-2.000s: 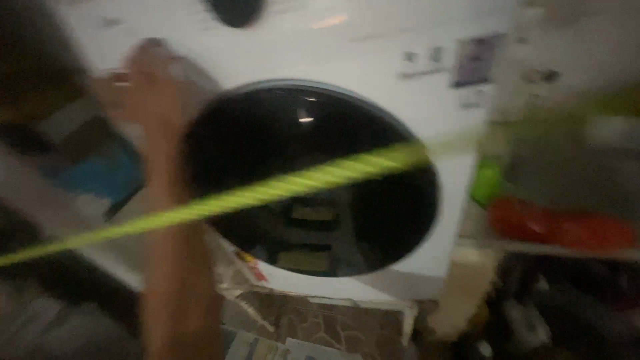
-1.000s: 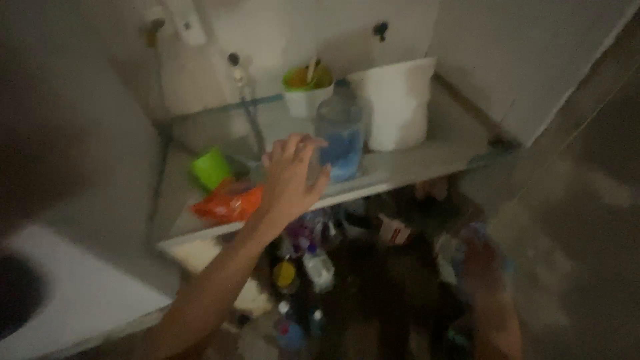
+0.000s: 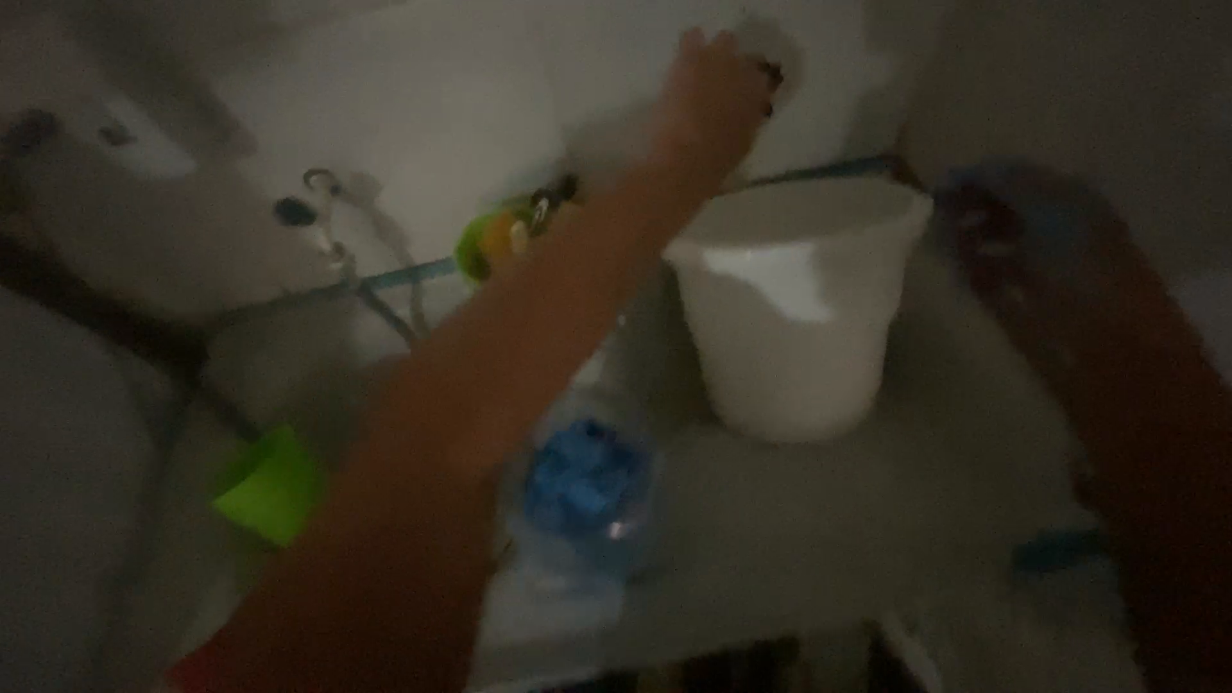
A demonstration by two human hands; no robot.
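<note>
Blurred, my left hand (image 3: 717, 91) reaches up to a dark wall tap (image 3: 771, 82), partly covering it; its grip cannot be made out. Below it a white plastic bucket (image 3: 799, 337) stands on the shelf. My right hand (image 3: 1011, 231) is in shadow just right of the bucket's rim, with a pale bluish, translucent thing at it; whether the fingers hold this is unclear. Under my left forearm is a clear plastic bottle (image 3: 587, 491) with something blue in it. A green container with orange inside (image 3: 486, 245) sits by the back wall, partly behind that forearm.
A bright green cup (image 3: 274, 486) is at the left on the shelf. Another wall tap with a hose (image 3: 322, 217) is at the back left. The shelf's front edge (image 3: 674, 650) crosses the bottom, with dark, unclear things beneath. Walls bound both sides.
The view has swung from a front-loading washing machine to the shelf and come closer. My left hand has gone from beside the bottle up to the wall tap. My right hand has risen beside the bucket.
</note>
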